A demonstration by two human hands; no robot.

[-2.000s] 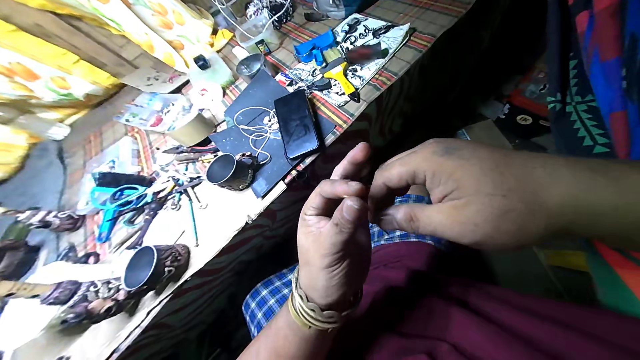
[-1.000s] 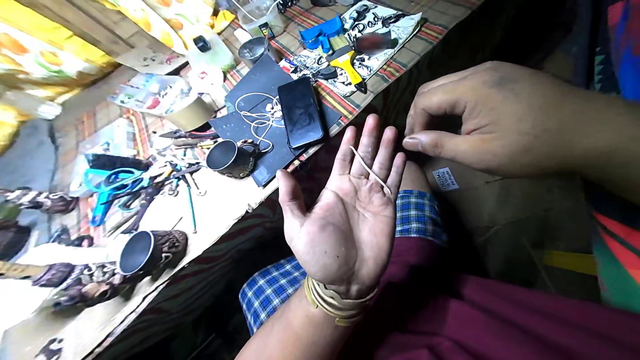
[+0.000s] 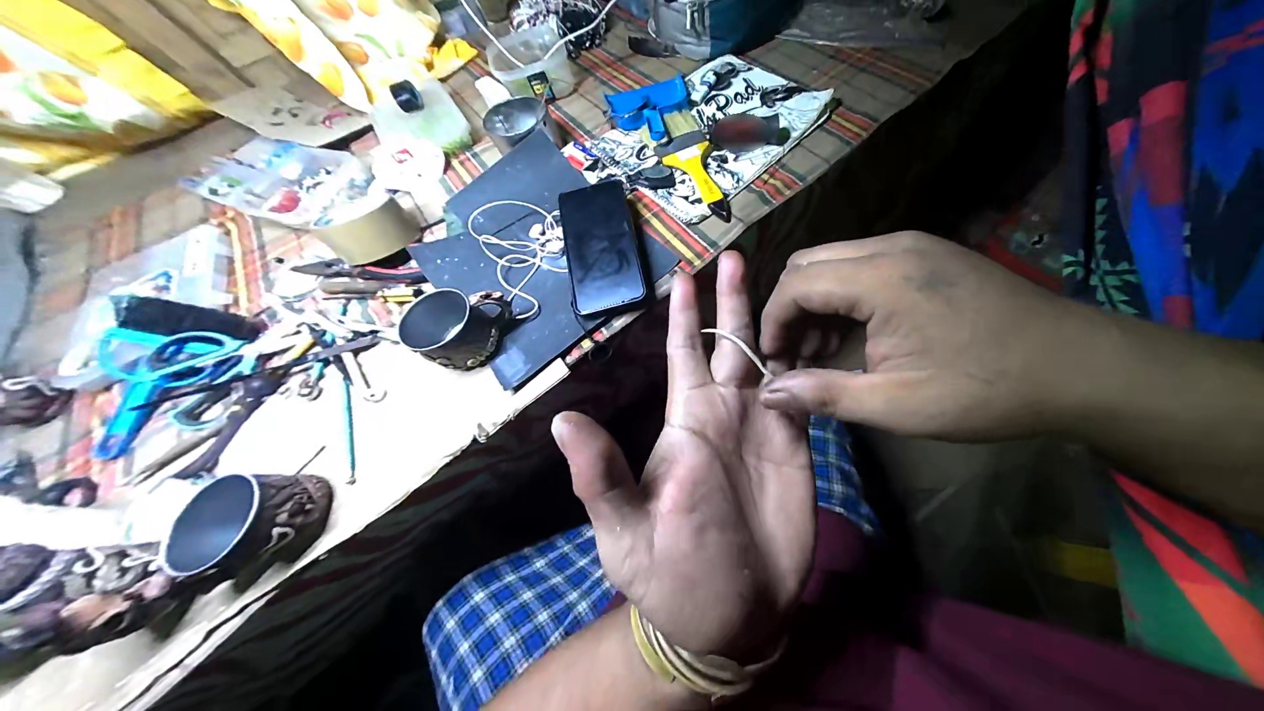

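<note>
My left hand [image 3: 716, 484] is palm up over my lap, its thumb and fingers spread, with bands around the wrist. A thin pale strand [image 3: 736, 343], its material unclear, crosses the fingers. From the right my right hand [image 3: 889, 336] reaches over, thumb and index fingertip pinched at the strand's lower end; its other fingers are curled and partly hidden. Beyond the hands, a smartphone [image 3: 602, 247] and a coiled white cable [image 3: 523, 252] lie on a dark flat sheet [image 3: 538, 365]. A dark cup with a sculpted outside [image 3: 434, 321] stands by the sheet.
Another sculpted cup [image 3: 212, 523] lies tilted near the table's front edge. Blue-handled scissors [image 3: 188, 355], hand tools and a roll of tape [image 3: 370, 232] crowd the left side. A yellow-handled brush [image 3: 696, 173] rests on a printed cloth [image 3: 805, 104]. Patterned fabric [image 3: 1185, 178] hangs at right.
Two seconds ago my hands were together with fingers bent. One second ago the left palm lay open with the strand on it and the right hand apart; now the right fingers are at the strand.
</note>
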